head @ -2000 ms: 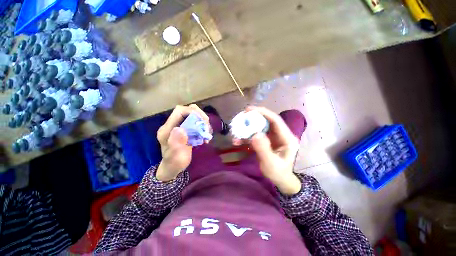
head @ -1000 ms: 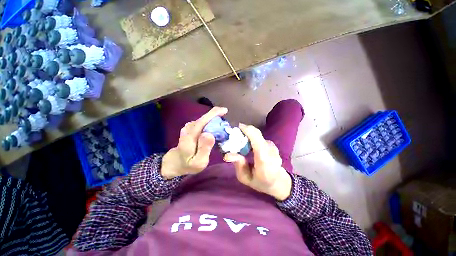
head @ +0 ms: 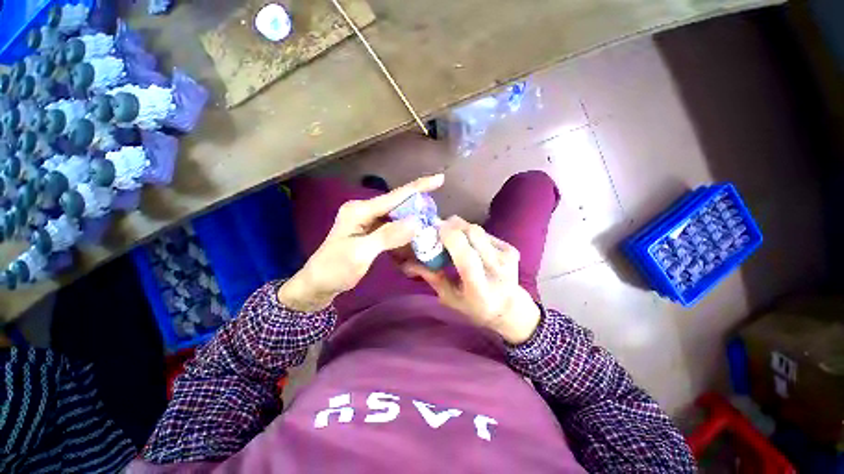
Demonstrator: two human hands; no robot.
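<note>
My left hand [head: 356, 243] holds the purple base part [head: 414, 211] above my lap. My right hand [head: 481, 278] holds the whitish upper part [head: 427, 244], its dark grey-green end pointing down to the right. The two parts touch; my fingers partly hide them. Assembled figurines [head: 102, 111] stand in close rows on the table at the left. The glue board [head: 315, 57] lies on the table with a white glue blob [head: 273, 22] on it. The thin glue stick [head: 381, 67] lies across the board, its lower end past the table edge.
The brown table [head: 500, 46] spans the top. A blue tray [head: 692, 243] of purple-grey parts stands on the floor at right, another blue tray [head: 185, 282] below the table at left. A clear plastic bag [head: 477, 118], a cardboard box [head: 800, 366] and a red stool [head: 731, 440] also show.
The two parts, held apart at first, came together between my hands. My fingers now close more tightly around the joined parts. The view has shifted, so the table sits higher.
</note>
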